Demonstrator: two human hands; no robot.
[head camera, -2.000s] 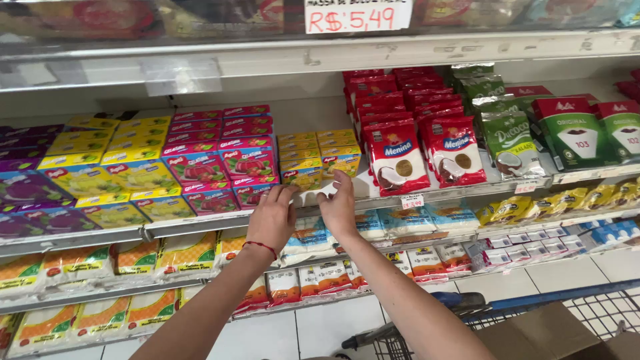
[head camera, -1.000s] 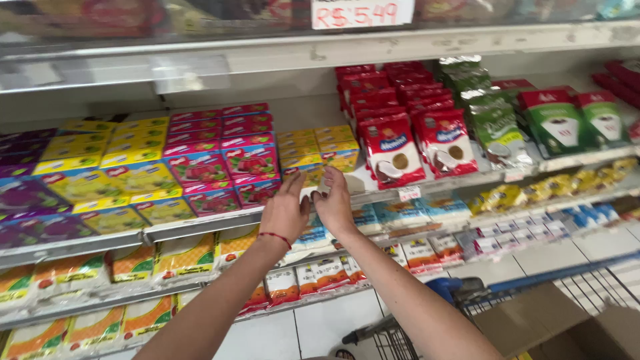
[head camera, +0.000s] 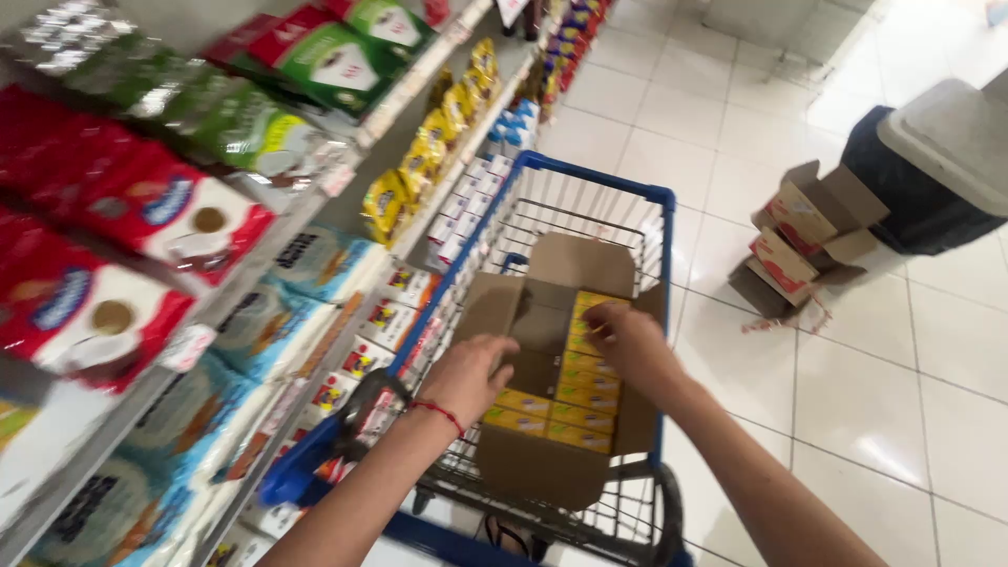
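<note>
An opened cardboard carton (head camera: 543, 468) with its flaps spread sits in a blue-framed shopping cart (head camera: 598, 177). Small yellow boxes (head camera: 587, 390) fill its right side and near end, while part of its left side shows bare cardboard. My right hand (head camera: 630, 342) is over the yellow boxes on the right, fingers bent; whether it touches one is not clear. My left hand (head camera: 472, 370), below a red bracelet (head camera: 439, 416) on the wrist, hovers over the carton's left side, fingers apart and holding nothing.
Shelves at left hold red coconut packets (head camera: 102, 311), green packets (head camera: 244, 134), green-and-red coffee filter boxes (head camera: 339, 67) and yellow bags (head camera: 429, 157). On the tiled floor at right, opened cartons (head camera: 795, 236) lie beside a lidded bin (head camera: 929, 181).
Both hands have moved from the small yellow boxes on the shelf to the carton in the cart. The view has swung right and down.
</note>
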